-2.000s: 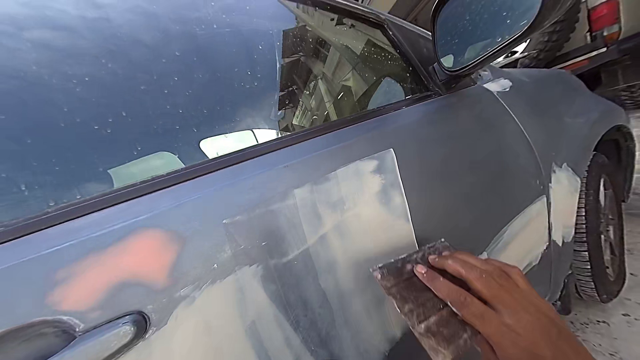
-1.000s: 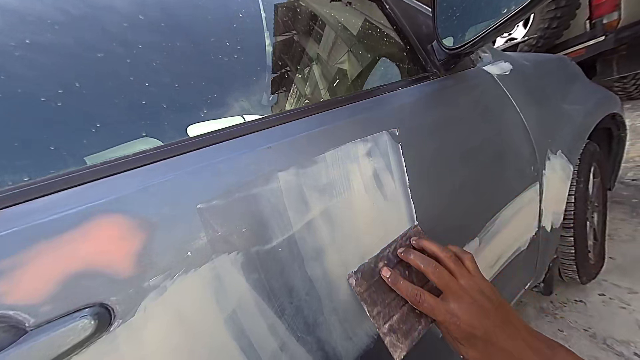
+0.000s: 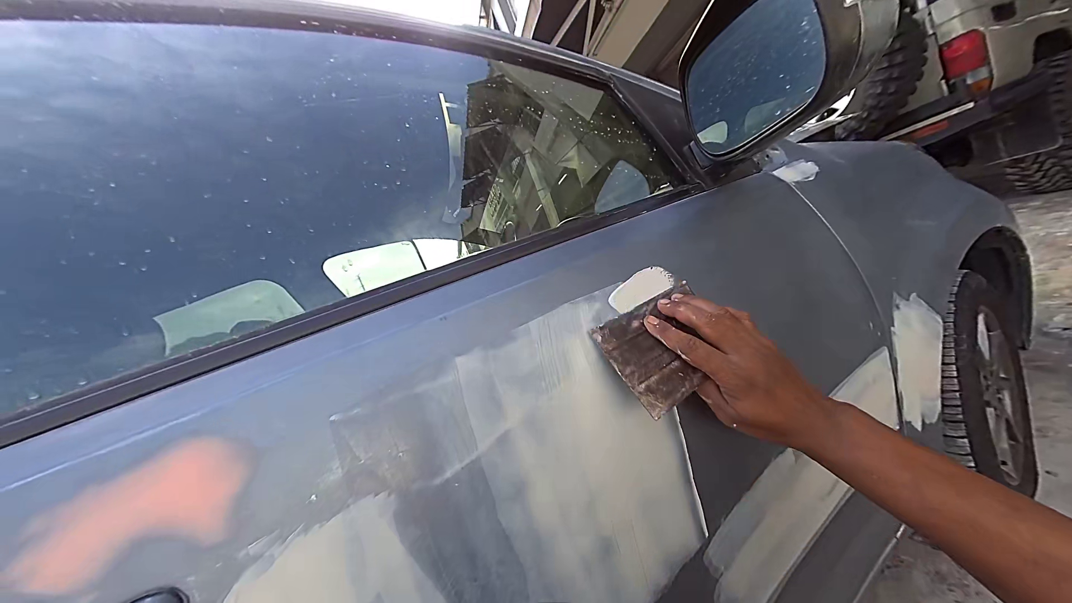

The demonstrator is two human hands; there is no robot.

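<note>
My right hand point(image 3: 733, 364) grips a brown, stained flat spreader point(image 3: 649, 352), its face laid against the grey car door point(image 3: 754, 243). Fresh whitish body filler point(image 3: 641, 289) shows just above the spreader's upper edge. Below and to the left, a broad patch of smeared cream filler point(image 3: 569, 452) covers the door panel, with a sharp right edge. A salmon-coloured spot point(image 3: 142, 511) lies at the lower left. My left hand is out of view.
A side mirror point(image 3: 754, 75) juts out at the upper right. Past the door are more filler on the fender point(image 3: 917, 360) and the front wheel point(image 3: 992, 385). Part of a door handle point(image 3: 159, 596) shows at the bottom. Another vehicle point(image 3: 997, 67) stands behind.
My right hand and the spreader have moved up the door, from the lower right part of the filler patch to its top right corner. Whitish filler now shows above the spreader.
</note>
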